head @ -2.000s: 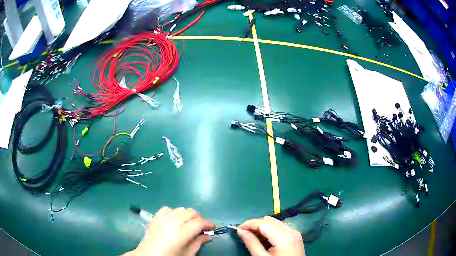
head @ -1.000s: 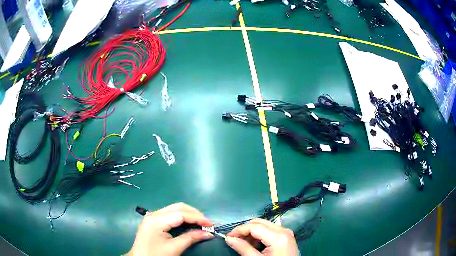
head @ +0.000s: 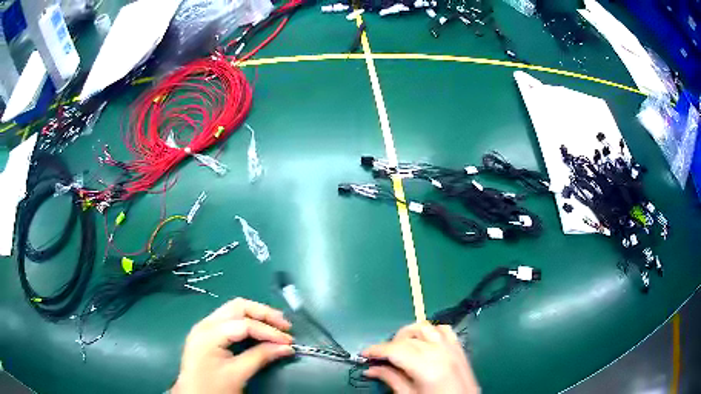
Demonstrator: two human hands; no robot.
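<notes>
A black wire harness (head: 484, 298) lies at the front of the green table, its right end carrying a white label and a black connector. My left hand (head: 234, 345) pinches the left end of a thin stretch of wires with pale sleeves. My right hand (head: 426, 355) pinches the same wires farther right, over the harness. A blurred black connector with a white label (head: 290, 295) sticks up on a lead between my hands. The exact wire ends are hidden by my fingertips.
Several black harnesses (head: 461, 204) lie right of centre. A harness pile (head: 611, 185) rests on white paper (head: 573, 131). A red wire coil (head: 188, 108), a black cable coil (head: 58, 238) and loose black leads (head: 142, 269) lie left. Small clear plastic pieces (head: 252, 240) lie near the middle.
The black connector beside my left hand has swung up and right, between my hands. My hands have moved apart, with the wires stretched between them. The camera view has shifted slightly.
</notes>
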